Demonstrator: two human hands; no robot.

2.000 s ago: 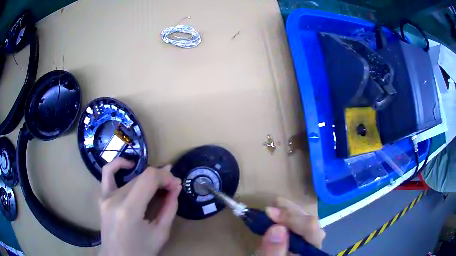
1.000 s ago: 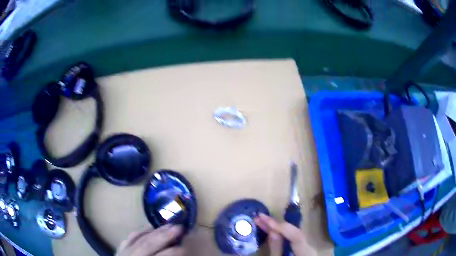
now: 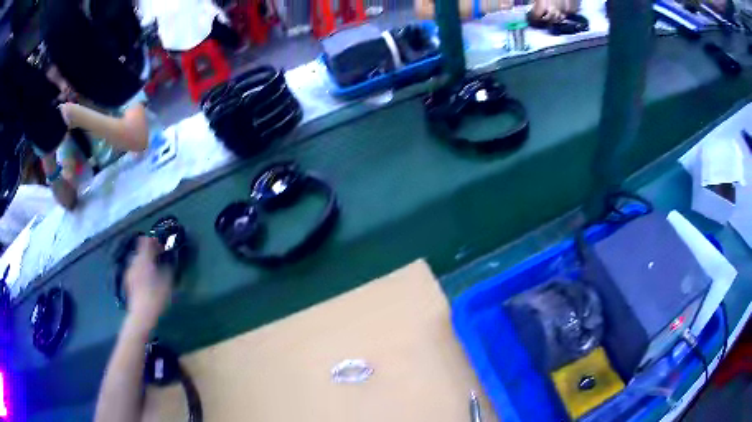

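Note:
My left hand (image 3: 147, 268) is blurred and reaches out over the green line at the left. It is at a black headphone set (image 3: 170, 236), overlapping it; whether the fingers grip it cannot be told. Part of another black headphone set (image 3: 162, 370) shows below, at the cardboard's left edge. The silvery tip of the soldering iron (image 3: 475, 405) shows at the bottom edge of the picture. The silvery solder wire coil (image 3: 352, 371) lies on the tan cardboard (image 3: 289, 346). My right hand is out of the picture.
More headphones lie on the green line, one at centre (image 3: 317, 235), one further right (image 3: 495, 144). The blue tray (image 3: 474, 330) at right holds the grey station (image 3: 651, 272) and yellow sponge (image 3: 587, 387). A green post (image 3: 618, 115) stands behind. People sit opposite.
The view has swung up and left. My left hand has left the open ear cup and reached to the line. My right hand, the driver plate and the open cup have gone out of view.

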